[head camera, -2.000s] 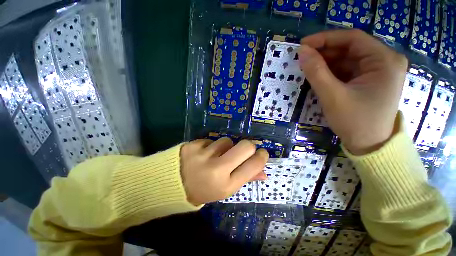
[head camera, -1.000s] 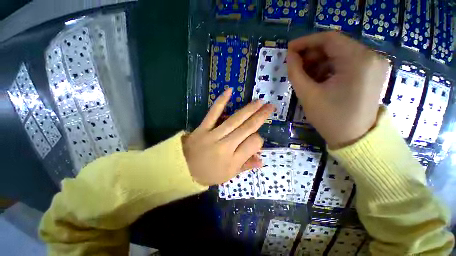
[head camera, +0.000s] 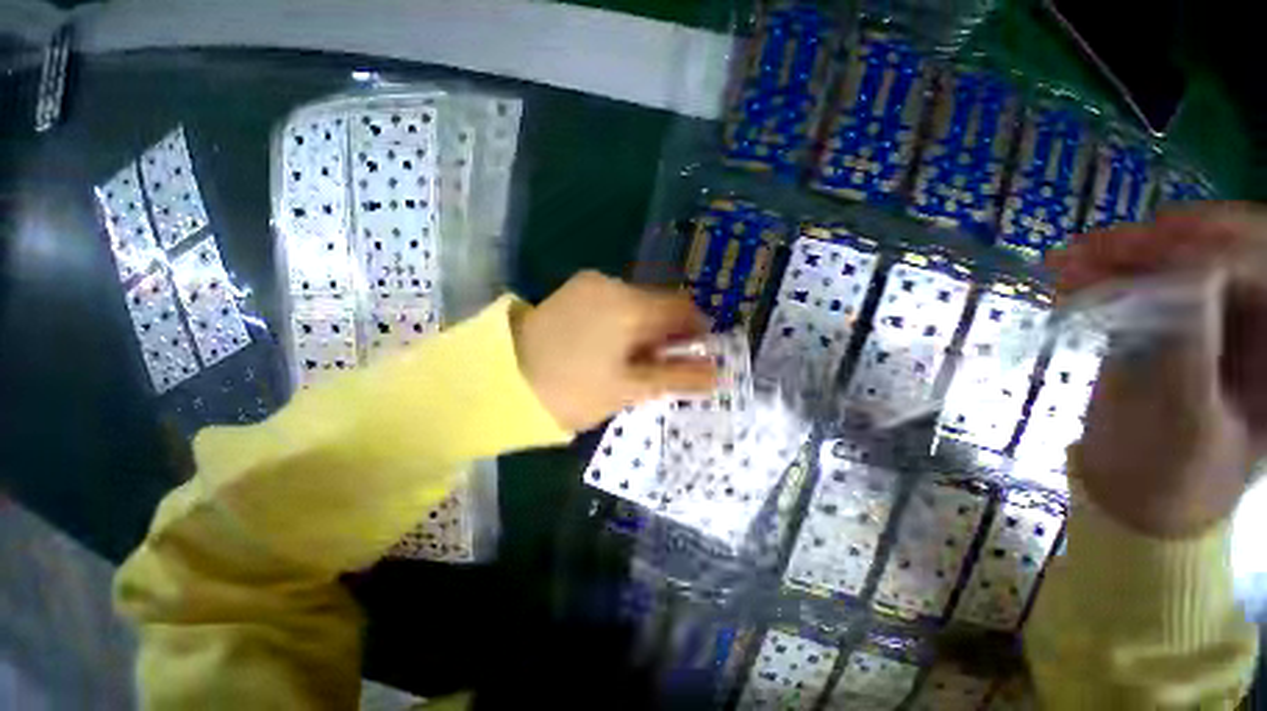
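Note:
My left hand (head camera: 611, 354) grips a clear sheet carrying white die-cut pieces (head camera: 695, 445), held tilted over the left part of the blister tray (head camera: 820, 445). My right hand (head camera: 1167, 403) is blurred at the right side, with glossy clear film (head camera: 1146, 308) at its fingers; its fingertips are unclear. A bare blue circuit board (head camera: 732, 257) lies in the tray behind my left hand. The board beside it bears a white piece (head camera: 820, 299), as do others to its right and in the rows nearer me.
A stack of sticker sheets (head camera: 396, 208) lies on the dark bench left of the tray, partly under my left sleeve. A loose sticker sheet (head camera: 174, 264) lies further left. Blue boards (head camera: 875, 118) fill the tray's far row. A pale edge strip (head camera: 556, 56) runs behind.
My left hand has risen off the tray with the sheet of white pieces. My right hand has moved right, away from the white piece at the left of the row. The view has shifted left.

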